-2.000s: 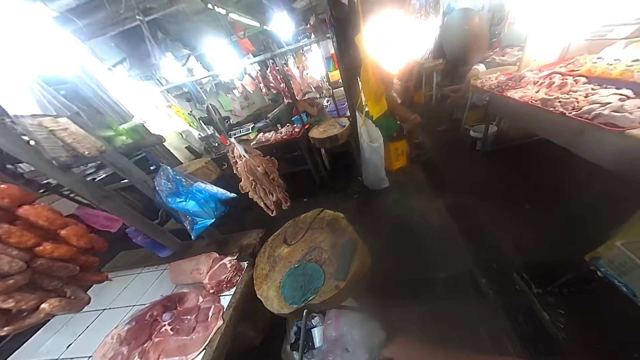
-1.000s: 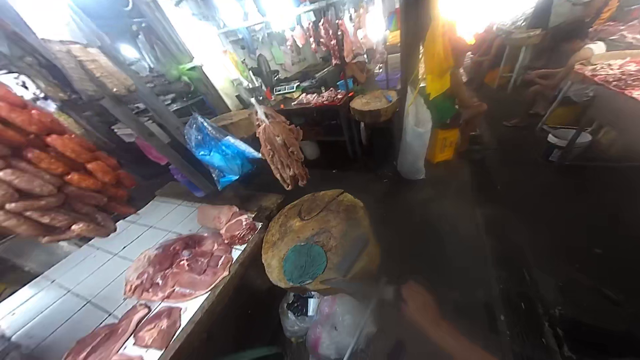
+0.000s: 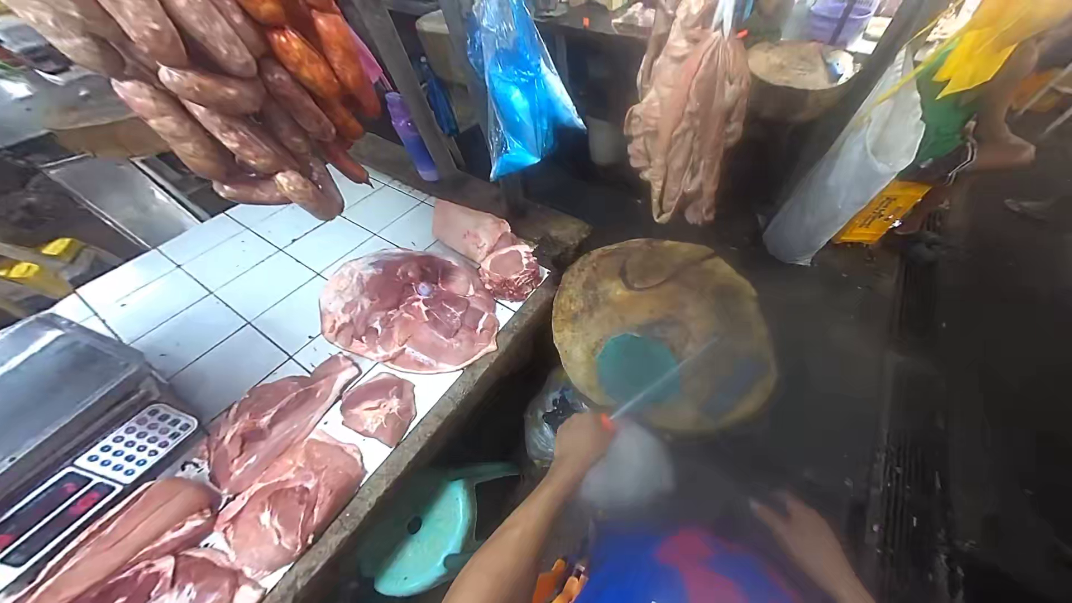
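Note:
My left hand (image 3: 582, 441) is closed around the orange-red handle end of a thin stick or blade (image 3: 666, 378), blurred by motion; which of the two it is I cannot tell. The rod slants up and right over a round wooden chopping block (image 3: 662, 293) with a teal round patch (image 3: 638, 368) on its top. Below the block, my right hand (image 3: 787, 515) is low on the right, fingers apart, with nothing seen in it. Beside the block on a white tiled counter lie a round cut of raw meat (image 3: 410, 310) and a smaller piece (image 3: 378, 408).
A digital scale (image 3: 84, 469) stands on the counter at the left. Sausages (image 3: 234, 100), a blue plastic bag (image 3: 519, 92) and bagged meat (image 3: 691, 117) hang above. A teal plastic stool (image 3: 427, 536) and clear plastic bags (image 3: 548, 414) sit below the counter's edge (image 3: 419, 435).
The view has turned down and to the left, bringing in the scale and more meat. My left hand, not seen before, is now in view with the thin tool.

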